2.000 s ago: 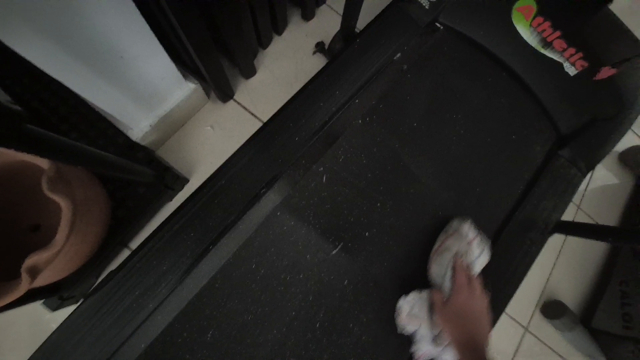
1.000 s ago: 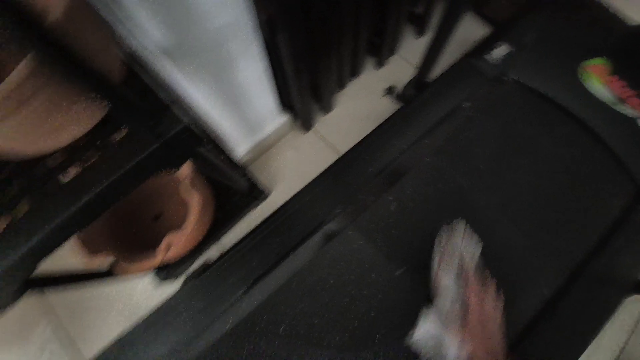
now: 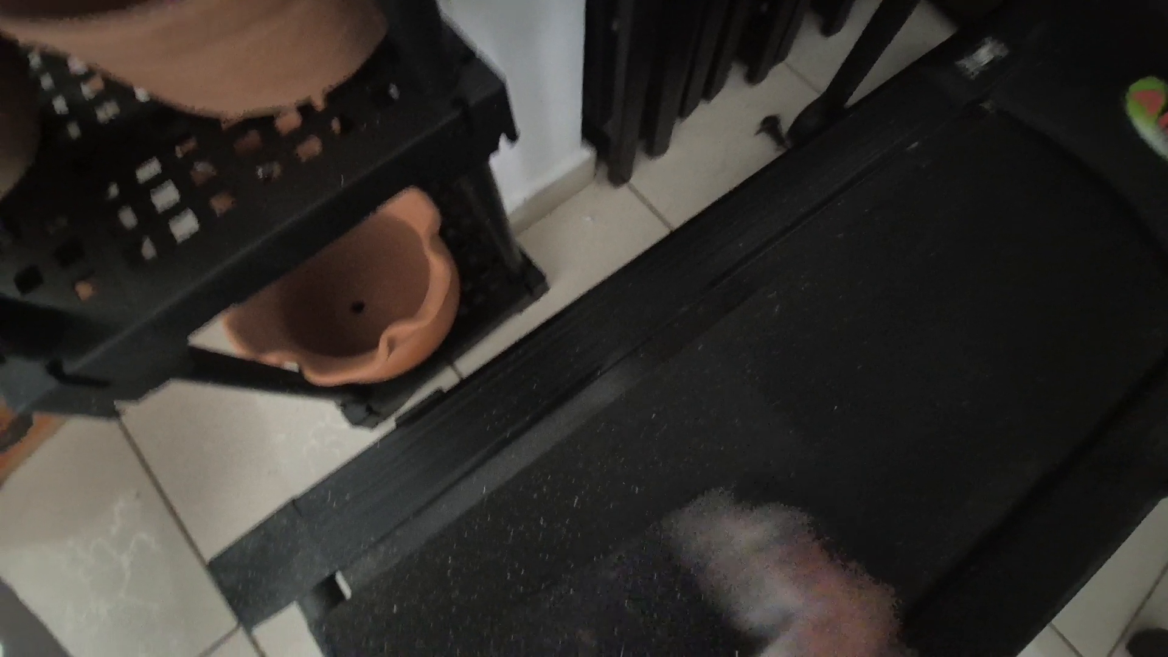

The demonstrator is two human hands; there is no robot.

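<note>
A black treadmill belt [image 3: 693,438] runs diagonally across the head view, with light specks scattered over its lower part. One hand [image 3: 844,607], which looks like my right hand, is at the lower middle, strongly blurred. It holds a crumpled whitish cloth [image 3: 730,547] against or just over the belt. Where the fingers end and the cloth begins is hard to make out. The side rail [image 3: 547,365] of the treadmill lies up and left of the hand. My left hand is out of the picture.
At the left, a black plastic shelf [image 3: 228,274] holds a large terracotta pot [image 3: 237,55]; a scalloped terracotta pot [image 3: 420,319] sits on its lower level. Dark upright slats [image 3: 630,91] are by the white wall [image 3: 538,82]. Pale floor tiles [image 3: 219,465] run along the treadmill.
The view has swung left and toward the treadmill's near end, bringing in more shelf and pots. The hand stays on the cloth, which lay higher on the belt, toward its right side, two seconds ago.
</note>
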